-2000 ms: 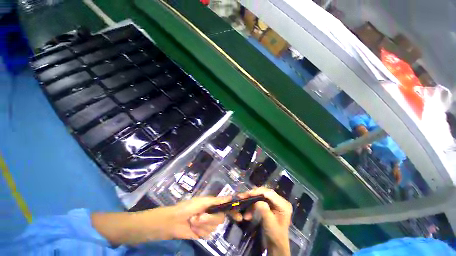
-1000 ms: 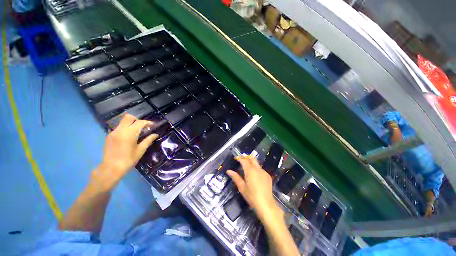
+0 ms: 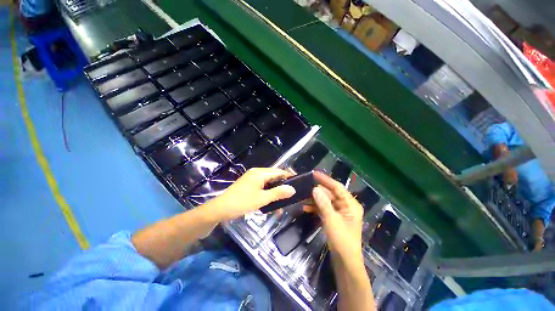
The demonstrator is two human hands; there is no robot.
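Note:
A black phone body [image 3: 291, 191] with a smooth dark face up is held between my two hands over the clear blister tray [image 3: 258, 248]. My left hand [image 3: 257, 193] grips its left end, thumb on top. My right hand [image 3: 338, 209] holds its right end with thumb and fingertips. Whether a separate cover lies on the body cannot be told. The clear tray holds several black units; my right hand and forearm hide part of it. The black blister tray [image 3: 176, 100] lies to the left, with dark flat covers in many pockets.
A green conveyor belt [image 3: 341, 115] runs diagonally behind the trays. A pale strip [image 3: 299, 146] lies between the trays. A grey shelf frame [image 3: 487, 97] stands at right. Another worker's blue sleeve [image 3: 535, 185] shows beyond it. A blue crate [image 3: 59, 59] is on the floor at upper left.
One second ago my left hand was at the black tray and my right hand over the clear tray. Now both hands have come together on the phone body. The view has shifted slightly.

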